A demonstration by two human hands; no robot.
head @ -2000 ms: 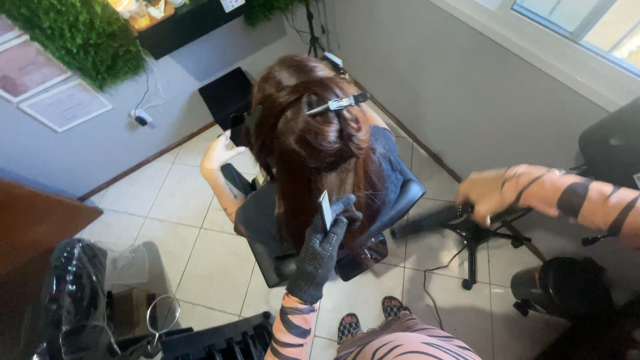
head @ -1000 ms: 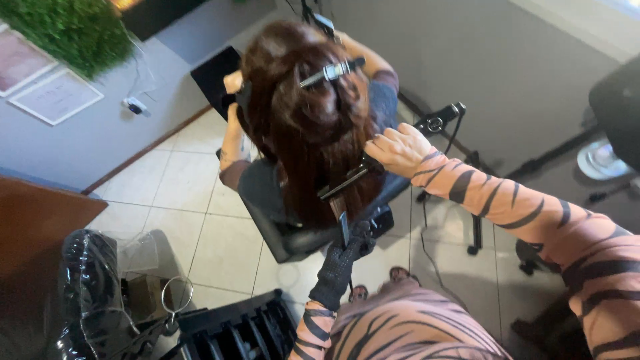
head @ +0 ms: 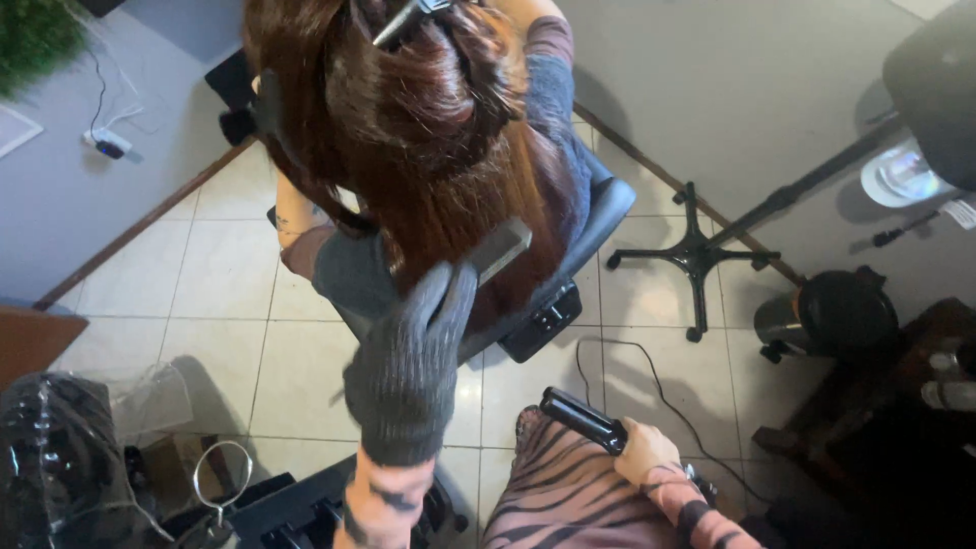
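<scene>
A seated person's long reddish-brown hair [head: 435, 183] hangs down over the chair back, its upper part pinned up with a metal hair clip [head: 404, 21]. My left hand [head: 412, 358], in a dark knitted glove, holds a comb [head: 499, 248] between its fingers against the lower hair. Low at the right, by my striped skirt, my bare right hand [head: 648, 455] grips a black hair straightener [head: 585, 419], away from the hair. Whether the straightener's plates touch is hard to tell.
A black wheeled stand [head: 694, 255] and a black bin [head: 846, 313] are at the right. A thin cord [head: 656, 366] runs across the tiled floor. A dark trolley [head: 297, 503] with a metal ring [head: 223, 473] and a plastic-covered black object [head: 57, 450] stand at lower left.
My right hand has moved down from the hair with the straightener. My left hand has gone up along the hair with the comb. The view is now closer to the head.
</scene>
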